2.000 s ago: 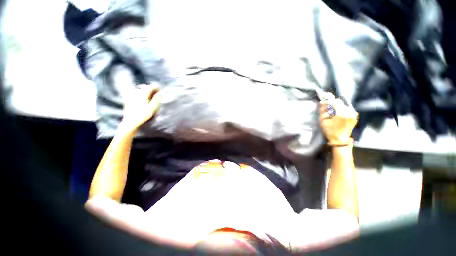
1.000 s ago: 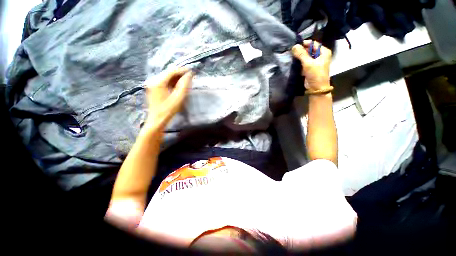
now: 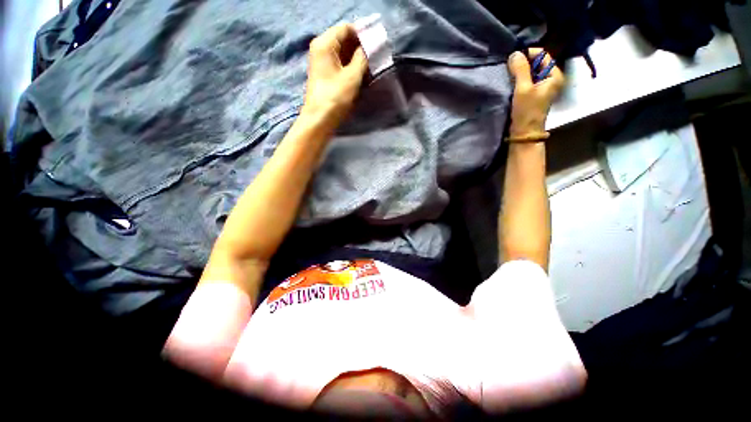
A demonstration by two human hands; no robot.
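Observation:
The denim garment (image 3: 198, 107) lies spread with its grey inside up, over the table and partly over the lap. A stitched seam runs across it from lower left to upper right. My left hand (image 3: 336, 70) pinches the white label (image 3: 375, 45) at the seam. My right hand (image 3: 535, 78) is at the garment's right edge, at the end of the seam, with the blue-gripped snips (image 3: 541, 66) in its palm. The blades are hidden or too dark to make out.
Dark garments (image 3: 609, 21) lie at the upper right on the white table (image 3: 650, 74). A white surface (image 3: 634, 239) with thread bits on it is at the right, below the table's edge. A dark strip with small pale dots (image 3: 89, 21) shows at the upper left.
The blurred, overexposed view has become clear and shifted. My left hand has moved up and right along the seam and taken hold of the label. My right hand stays at the garment's right edge.

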